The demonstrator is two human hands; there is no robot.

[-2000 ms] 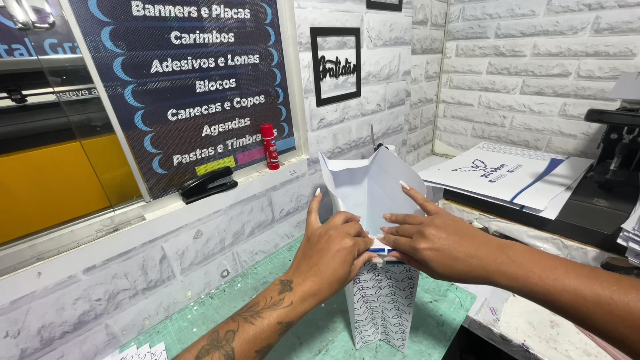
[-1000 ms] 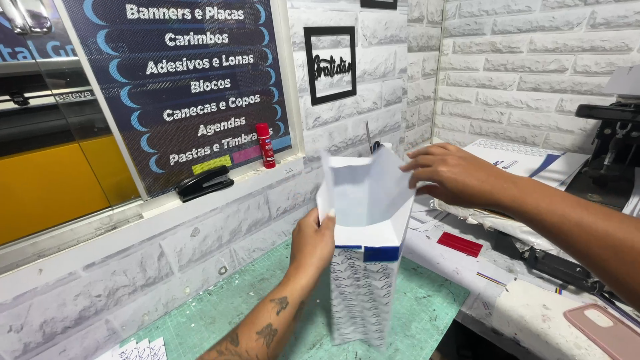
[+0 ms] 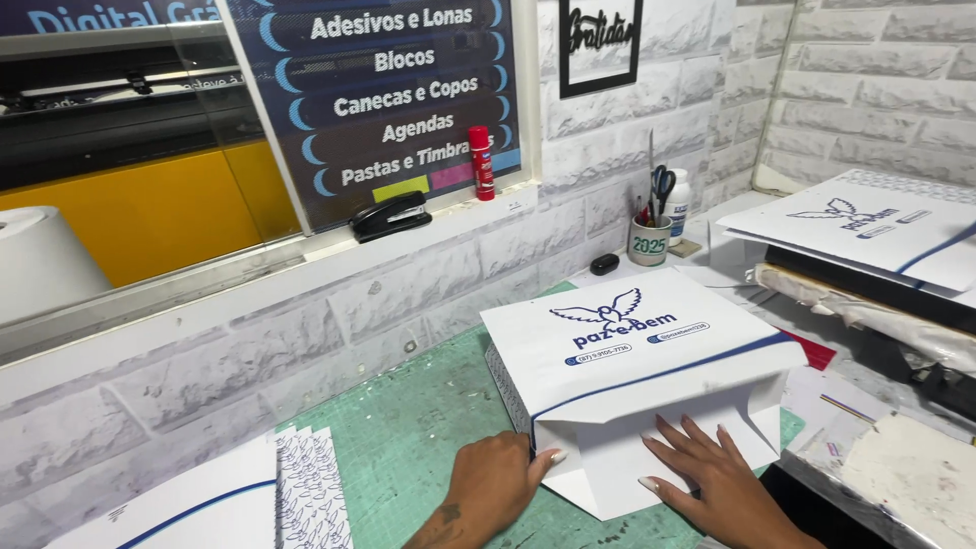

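Note:
A white printed paper bag [image 3: 640, 343] lies on its side on the green cutting mat [image 3: 412, 404], its printed face up and its open end toward me. That face bears a winged blue drawing, writing and a blue stripe; the side panel has a small repeated pattern. My left hand [image 3: 499, 476] holds the bag's near left corner, the thumb at the opening's edge and the fingers around the outer side. My right hand [image 3: 709, 476] lies with fingers spread on the white inner panel at the opening, pressing against it without gripping.
Printed paper sheets [image 3: 191, 496] lie at the lower left. On the sill stand a black stapler [image 3: 391, 216] and a red glue stick [image 3: 481, 164]. Behind the bag are a cup [image 3: 650, 240] with scissors [image 3: 662, 187] and a white bottle [image 3: 677, 206]. More printed sheets [image 3: 862, 221] rest on equipment at right.
The bag stood upright between my hands before; now it lies on its side with the opening toward me. Both hands have come down to the opening. The view has shifted lower.

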